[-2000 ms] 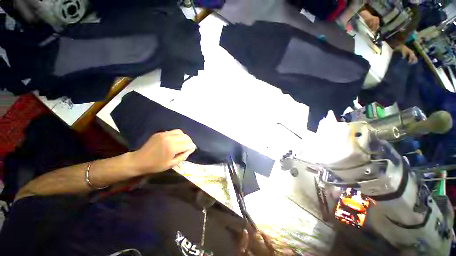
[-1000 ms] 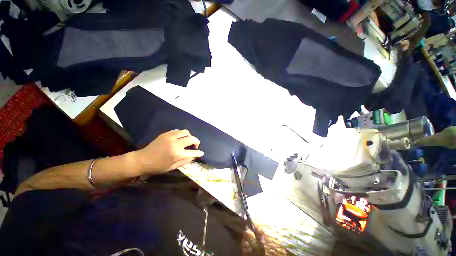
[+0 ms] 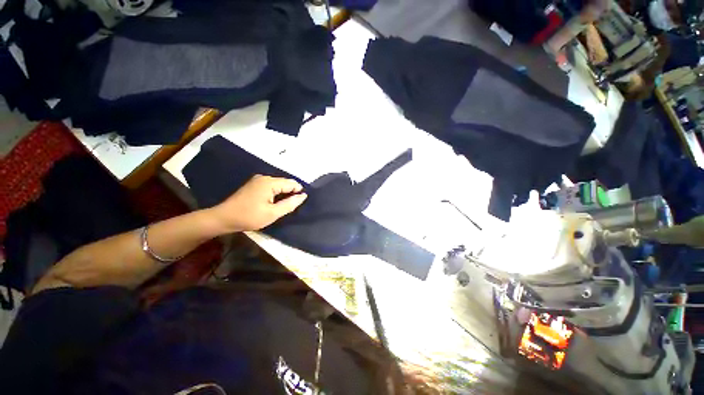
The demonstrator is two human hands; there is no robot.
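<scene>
A dark fabric panel (image 3: 324, 224) lies across the front of the white table. A narrow flap (image 3: 386, 176) sticks out on its far side, and a straight strip (image 3: 403, 254) reaches towards the sewing machine. My left hand (image 3: 266, 202) is on the panel's near left part, fingers closed on the cloth. The dark scissors (image 3: 374, 308) point up the table below the panel, their tips clear of the cloth. Their lower end runs into glare at the bottom edge. My right hand cannot be made out there.
The cream-white sewing machine (image 3: 563, 262) stands at right, with a glowing orange display (image 3: 546, 339). Dark piles with grey patches lie at upper left (image 3: 185, 69) and beyond the white surface (image 3: 517, 108). The table's front edge (image 3: 301, 279) is below the panel. Other machines and a person's arm show at top right.
The narrow flap has swung out to the panel's far side; a piece hung on the near side by the blades before. The blade tips are now lower and apart from the cloth.
</scene>
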